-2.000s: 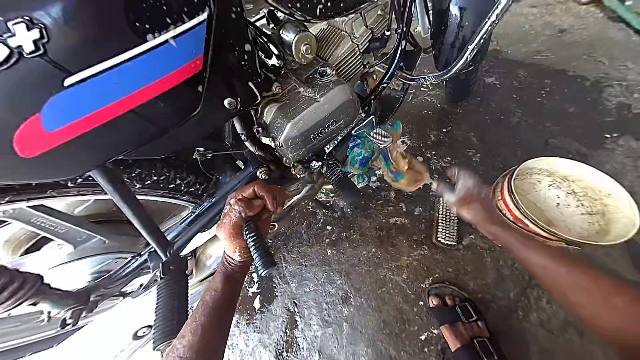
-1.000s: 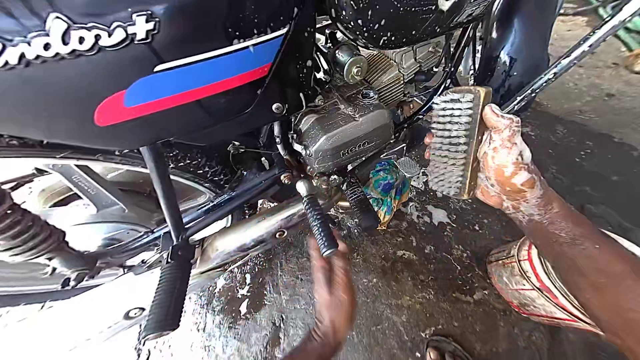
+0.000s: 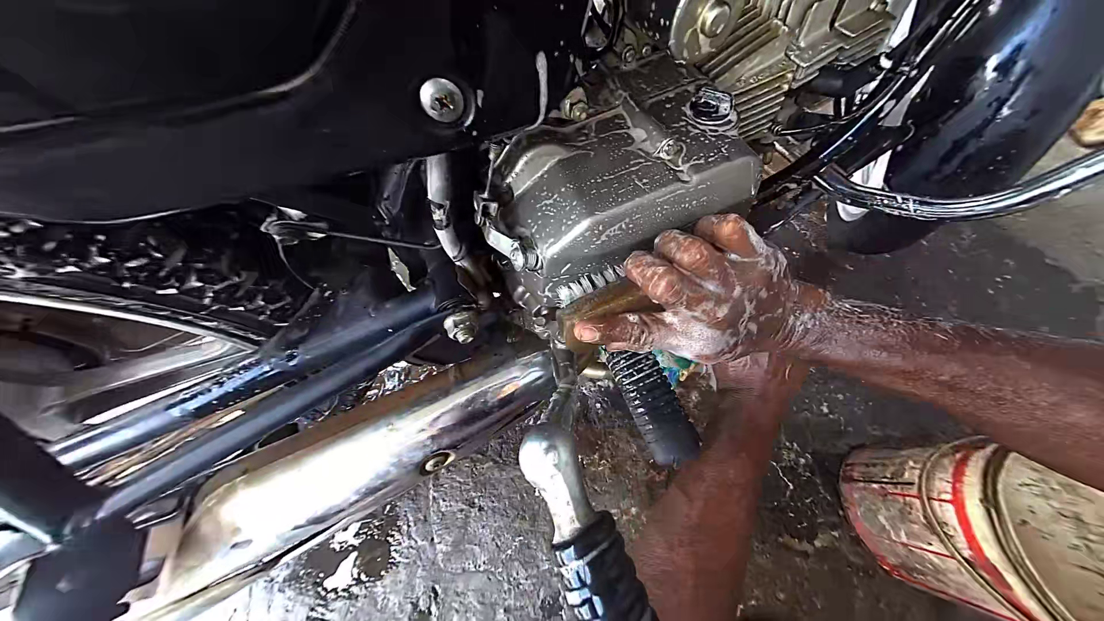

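Note:
Wet with suds, my right hand [image 3: 716, 289] grips a wooden scrub brush [image 3: 612, 300]. Its pale bristles press against the lower edge of the motorcycle's engine side cover [image 3: 621, 190]. My left forearm [image 3: 716, 509] rises from the bottom and passes beneath my right hand; the left hand itself is hidden behind it. Below the brush are a ribbed black rubber footpeg [image 3: 653, 405] and a bit of blue-green cloth or wrapper [image 3: 675, 366]. The kick-start lever [image 3: 552, 470], with a black rubber grip, angles down in front of the wet ground.
A chrome exhaust pipe [image 3: 345, 466] runs along the lower left. At the lower right stands a stained bucket [image 3: 940, 509] with red stripes. The front wheel's black fender [image 3: 992, 103] and a chrome guard bar [image 3: 966, 205] are at the upper right.
My right hand has brought the brush from beside the front of the engine onto the cover's lower edge. The left hand has gone from near the kick-start lever to behind the right. The view is closer.

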